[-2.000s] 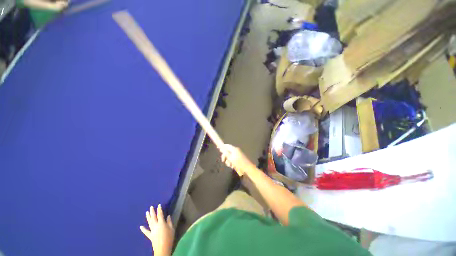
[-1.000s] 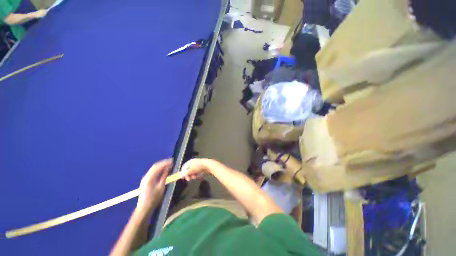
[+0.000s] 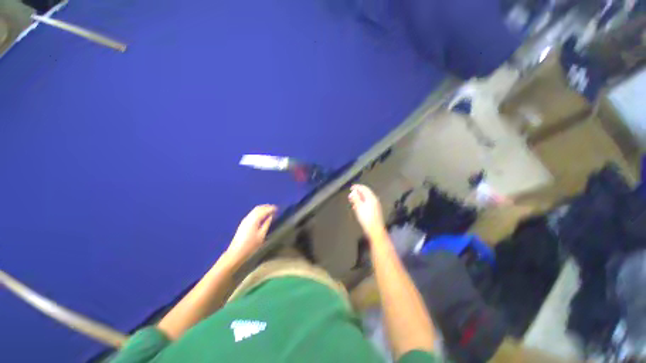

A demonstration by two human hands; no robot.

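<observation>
Blue fabric (image 3: 163, 106) covers the long table. Shears (image 3: 273, 163) lie on it near the near edge, blurred, silver blades pointing left and dark red handles toward the edge. My left hand (image 3: 253, 228) is over the fabric edge, below the shears, with nothing seen in it and fingers loosely bent. My right hand (image 3: 365, 205) is in the air beyond the table edge, over the floor, with fingers curled; nothing shows in it. A wooden stick (image 3: 57, 308) lies on the fabric at lower left, its end by my left sleeve.
A second stick (image 3: 81, 31) lies at the far side. Loose blue folds (image 3: 460, 35) are at the table's upper end. Cardboard boxes (image 3: 588, 152), dark scraps (image 3: 443, 213) and a blue object (image 3: 459, 246) lie on the floor side at right.
Both hands have let go of the stick, which now lies at lower left. The view has turned toward the table's loose-fabric end, and the shears appear closer.
</observation>
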